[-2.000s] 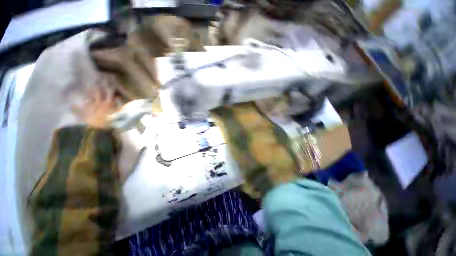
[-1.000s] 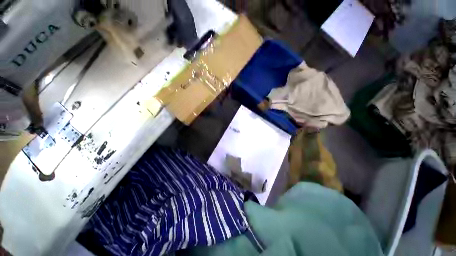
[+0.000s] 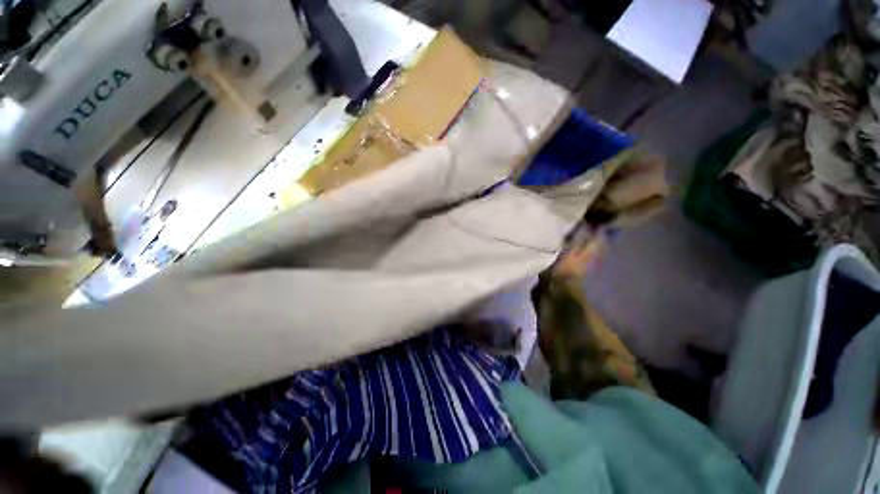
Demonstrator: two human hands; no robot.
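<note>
A large pale grey-beige fabric panel (image 3: 318, 280) stretches from the left edge, across the front of the white sewing machine bed and above the striped apron, to the blue bin at the right. Its right end has folds and a browner part. My right hand (image 3: 583, 247) is small and blurred at this end, beyond the camouflage-like sleeve, and appears closed on the cloth; its fingers are mostly hidden. My left hand is not in view. The machine head marked DUCA (image 3: 96, 106) is at the upper left; the cloth hides part of the bed.
The taped cardboard box (image 3: 425, 92) lies at the bed's right end, partly under the cloth. The blue bin (image 3: 579, 150) is beyond it. Heaped brown cloth (image 3: 820, 145) is at the upper right, a grey-white chair or tub rim (image 3: 806, 338) at the lower right.
The fabric panel now spans the view, covering the bed's front edge, part of the box and the white board. The pale cloth at the bin has moved from its earlier place.
</note>
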